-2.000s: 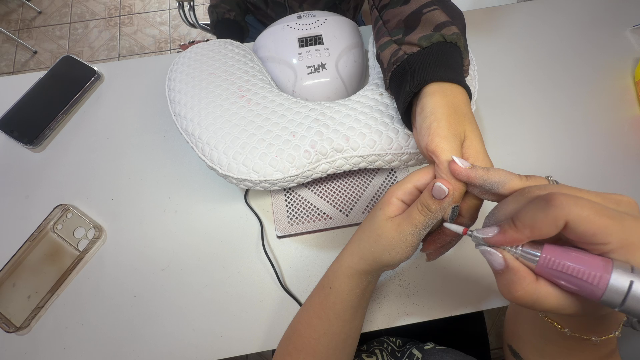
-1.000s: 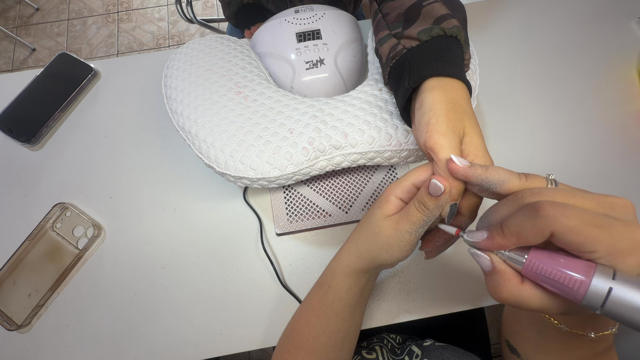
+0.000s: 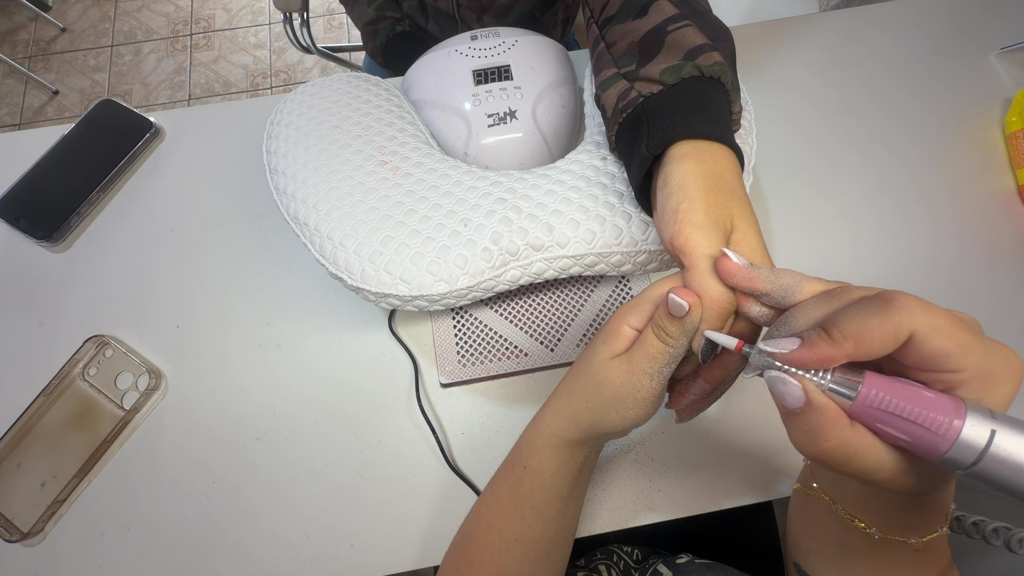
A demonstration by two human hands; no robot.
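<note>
My right hand (image 3: 872,360) grips a pink and silver electric nail drill (image 3: 908,412), its white tapered bit with a red band touching or close beside a dark nail (image 3: 709,349) of the other person's hand (image 3: 704,216). Around that hand's fingers my left hand (image 3: 640,360) is closed, thumb on top; its other fingers are largely hidden. My right fingertips also rest against the person's hand. Pale dust coats my fingers. The person's wrist, in a black cuff and camouflage sleeve, lies over a white quilted U-shaped pillow (image 3: 480,216).
A white nail lamp (image 3: 500,120) stands in the pillow's curve. Under the pillow's front edge sits a grilled dust collector (image 3: 528,328), with a black cable (image 3: 420,400) nearby. On the white table's left lie a smartphone (image 3: 80,172) and a clear phone case (image 3: 76,432). A yellow object (image 3: 1016,144) is at far right.
The drill in my right hand has shifted slightly and its angle has changed a little, with the bit staying near the same nail. Both hands keep their hold.
</note>
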